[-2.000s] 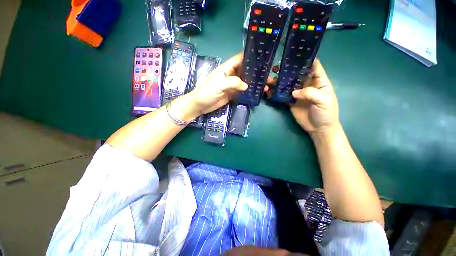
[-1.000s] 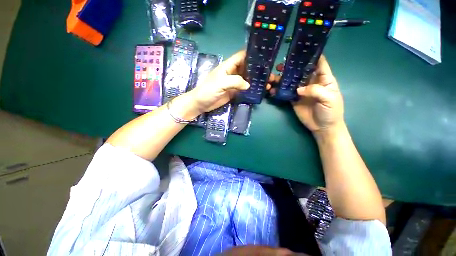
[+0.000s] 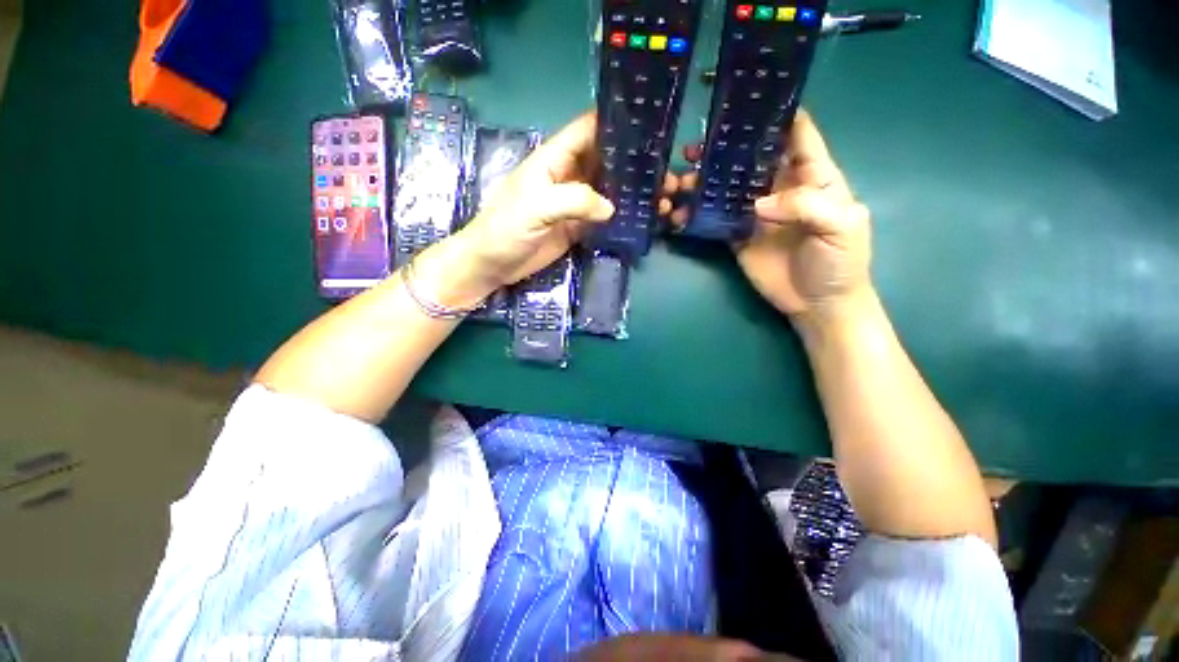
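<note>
My left hand (image 3: 543, 207) holds a long black remote control (image 3: 640, 117) by its lower end, keys facing me. My right hand (image 3: 808, 226) holds a second black remote control (image 3: 753, 104) the same way, beside the first and slightly tilted. Both remotes show red, green, yellow and blue keys; their top ends are cut off by the frame edge. Several bagged remotes (image 3: 431, 175) lie on the green top, partly under my left hand and forearm. A lit smartphone (image 3: 350, 207) lies left of them.
More bagged dark items (image 3: 375, 49) lie at the top left. An orange and blue item (image 3: 194, 58) is at the far left. A pen (image 3: 873, 21) and a white and pale blue notebook (image 3: 1054, 49) lie at the upper right. An open carton (image 3: 825, 524) packed with items stands below the bench edge.
The view has shifted, so the bench things and both hands sit further left and slightly higher. Both hands still hold the same two remotes side by side.
</note>
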